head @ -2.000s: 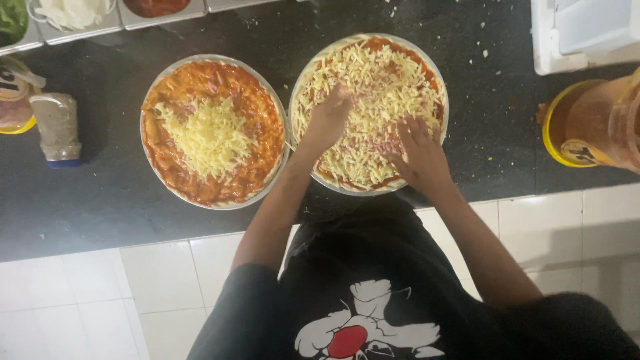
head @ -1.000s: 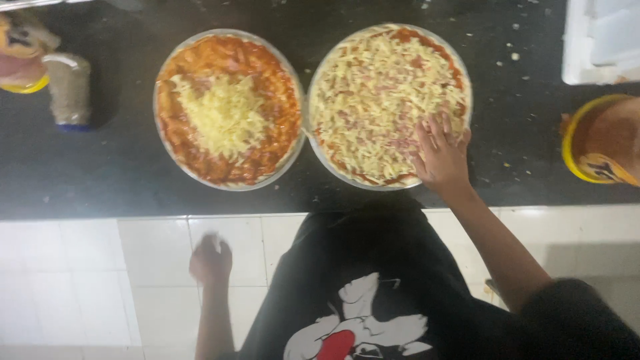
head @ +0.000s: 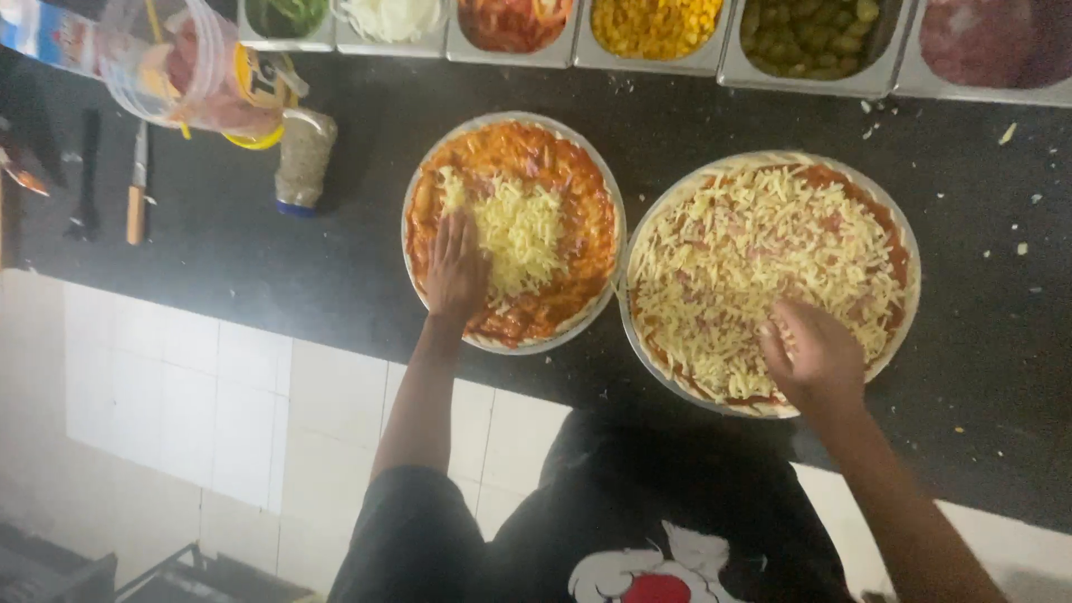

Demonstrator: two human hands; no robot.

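Note:
Two unbaked pizzas in round metal pans lie side by side on the dark counter, their rims touching or nearly so. On the left pizza (head: 586, 226), red sauce shows around a central heap of shredded cheese (head: 523, 239). My left hand (head: 456, 264) lies flat at the left side of that heap, fingers extended and close together, palm hidden. Shredded cheese covers most of the right pizza (head: 737, 251), with sauce showing along its right edge. Over its lower right part is my right hand (head: 808, 347), fingers curled at the cheese; whether it holds any is hidden.
Metal trays of toppings line the back: green strips (head: 289, 12), white shreds (head: 394, 17), tomato (head: 511, 21), corn (head: 657, 25), green slices (head: 808, 38) and pink meat (head: 988, 42). Leftward are a seasoning bottle (head: 304, 159), plastic jars (head: 251, 92) and a wooden-handled knife (head: 136, 193).
My left hand has come from below the counter edge onto the left pizza. My right hand stays at the right pizza, its fingers now curled. The view has shifted, showing the topping trays.

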